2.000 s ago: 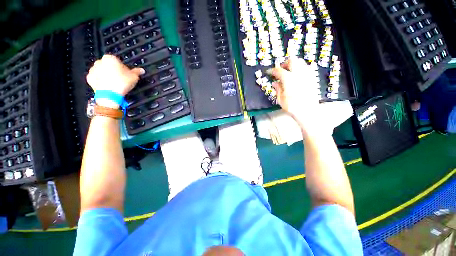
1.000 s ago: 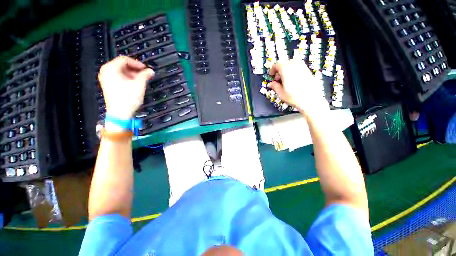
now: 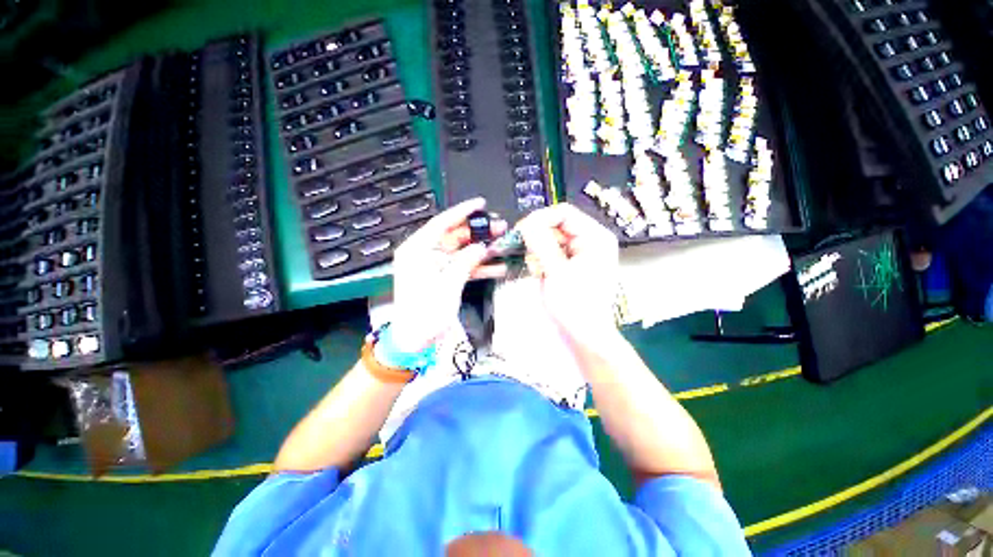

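Observation:
My left hand point(image 3: 436, 267) holds a small glossy black housing point(image 3: 480, 226) between its fingertips, above my lap near the bench edge. My right hand point(image 3: 568, 256) pinches a small greenish-white part point(image 3: 507, 244) right beside the housing. The two hands nearly touch. Whether the part touches the housing is too small to tell. The component tray point(image 3: 610, 172) with rows of white-yellow parts lies beyond my right hand. The narrow housing tray point(image 3: 490, 152) with two columns of dark parts lies just beyond both hands.
The wide housing tray point(image 3: 305, 239) is left of the narrow one. Further dark trays point(image 3: 223, 174) stand at the far left. A stacked tray point(image 3: 926, 109) is at the far right. A side tray point(image 3: 855, 326) with green strands and pale sheets point(image 3: 697, 285) are at the right.
Both hands have come together from the trays to the middle, above my lap. The black housing and the small part now show between the fingers. The camera view has shifted slightly.

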